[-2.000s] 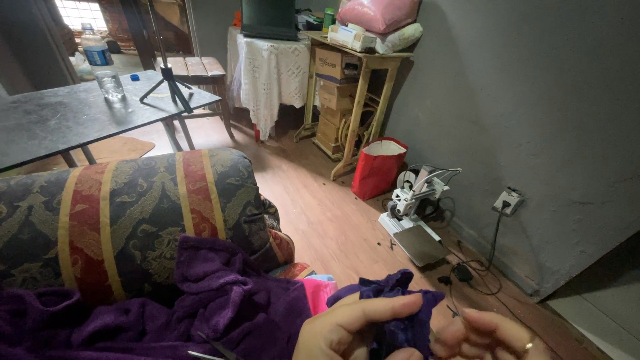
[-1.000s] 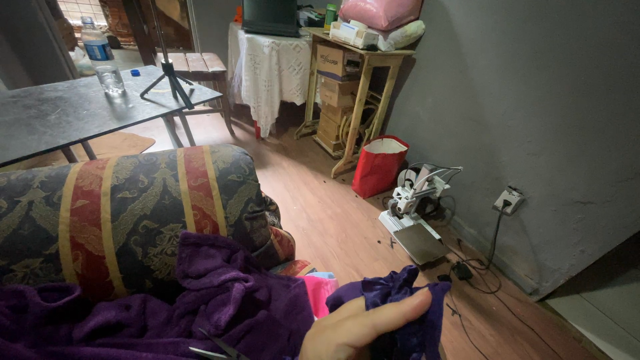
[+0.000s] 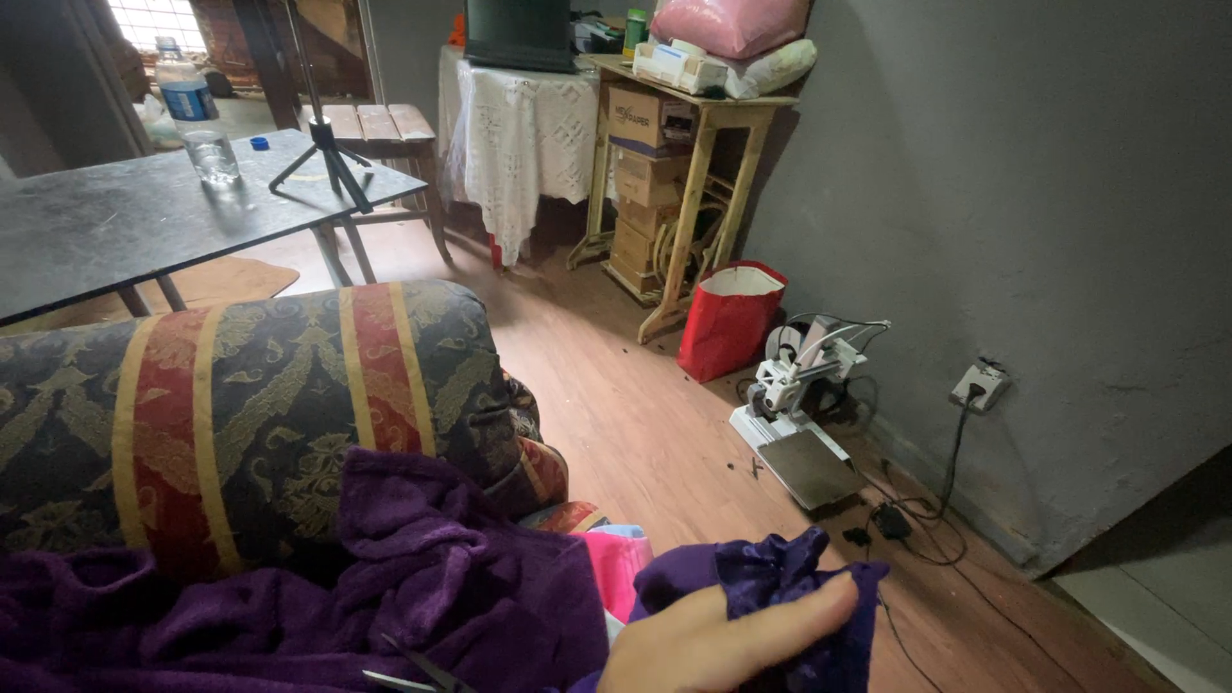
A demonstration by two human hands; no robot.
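Note:
My left hand [image 3: 717,640] grips a bunched piece of dark purple fabric [image 3: 770,577] near the bottom edge, the thumb lying over the cloth. My right hand does not show. To the left, a fuzzy purple cloth [image 3: 462,577] spreads against the sofa arm. The partly visible blades of a pair of scissors [image 3: 423,674] rest by it at the bottom edge; their handles are out of view. Bright pink fabric [image 3: 618,568] shows between the fuzzy cloth and the held piece.
A patterned sofa arm [image 3: 279,414] lies at the left, with a dark table [image 3: 106,226] beyond, bearing a plastic bottle [image 3: 202,130] and a small tripod [image 3: 327,164]. On the floor stand a red bag [image 3: 729,327] and a white 3D printer [image 3: 789,404] with cables.
Two seconds ago my right hand was beside the held fabric at the lower right; it has since left the view. My left hand still grips the fabric.

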